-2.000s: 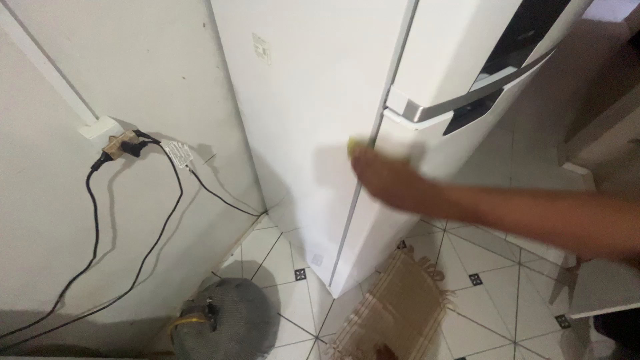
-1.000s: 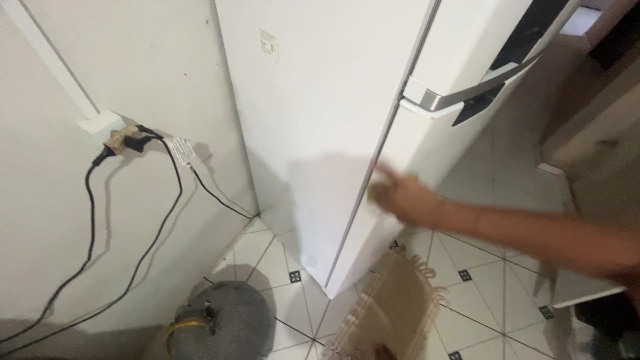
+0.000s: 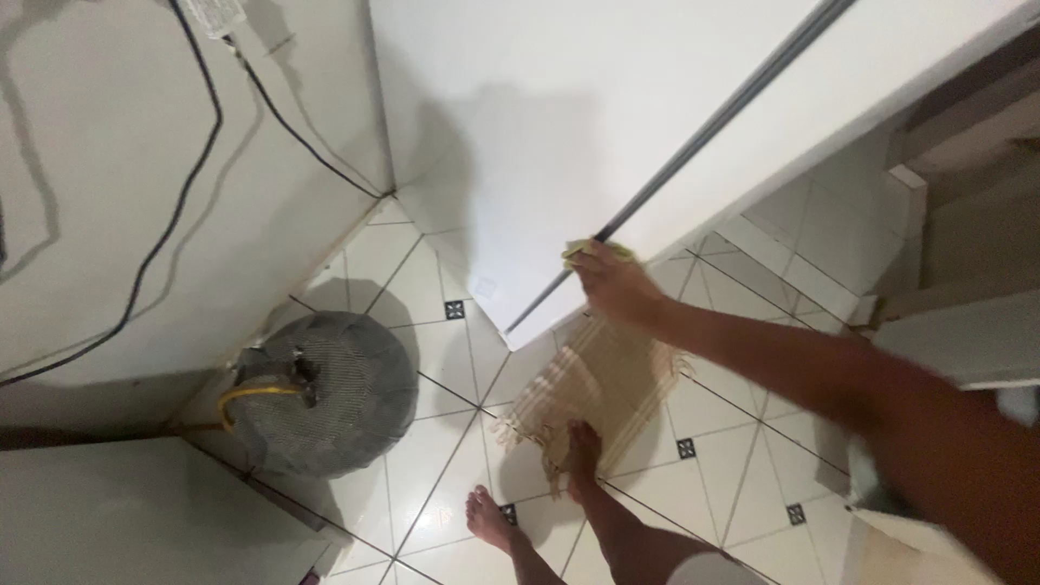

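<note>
My right hand [image 3: 621,288] presses a yellow-green cloth or sponge [image 3: 581,250] against the grey door seal [image 3: 691,158] of a white refrigerator [image 3: 520,179], low down near its bottom corner. The fingers are bent over the cloth, and part of it shows above and beside them. The refrigerator door looks closed. My left hand is out of view.
A covered gas cylinder [image 3: 333,398] with a yellow hose stands left on the tiled floor. A fringed beige rug [image 3: 605,382] lies below the refrigerator, one bare foot on it. Black cables [image 3: 215,122] hang along the wall. A light cabinet [image 3: 959,341] is at right.
My right hand has slid down along the refrigerator's door seal, still with the yellow-green thing. The view has tilted downward, and both bare feet now show.
</note>
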